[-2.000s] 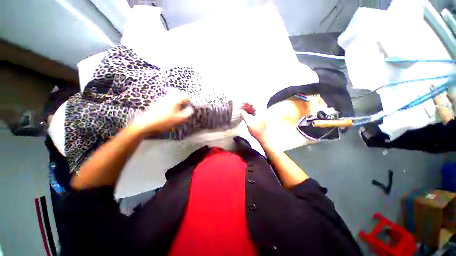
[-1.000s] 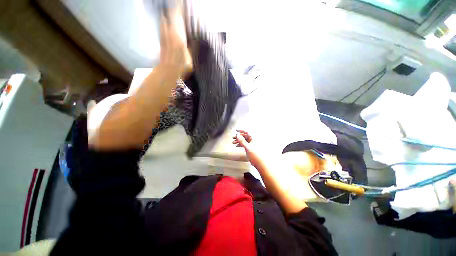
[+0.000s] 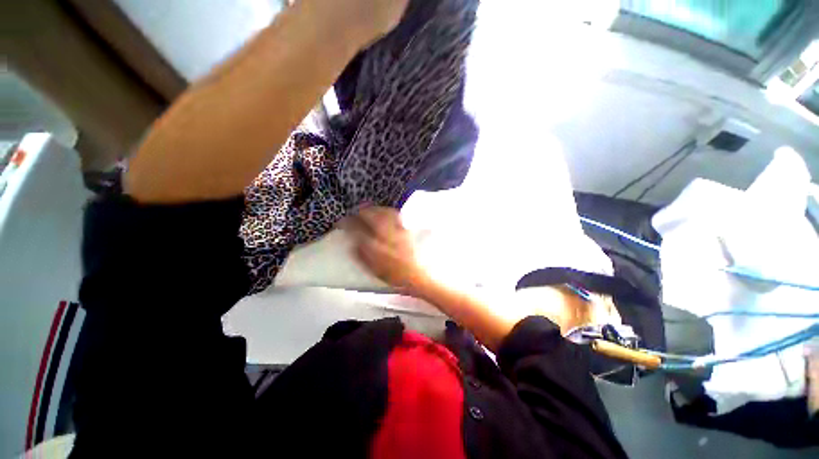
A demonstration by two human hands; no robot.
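Observation:
The leopard-print garment is raised and hangs from the top of the picture, with its lower left part lying on the white padded table. My left hand is lifted high at the top edge, partly cut off, and holds the garment's upper part; its fingertips are out of view. My right hand is blurred, low over the table's front, at the garment's lower edge. Whether it grips the cloth cannot be told. The steam iron stands on its tan and black rest at the table's right end.
Blue and white hoses run right from the iron. White cloth lies at the right, with another person's dark sleeve below it. A white cabinet or machine with red and black stripes stands at the left. A window is at the upper right.
My left hand has gone up from the table, lifting the garment, which now hangs more upright and spread. My right hand has moved left to the cloth's lower edge. The view has tilted up.

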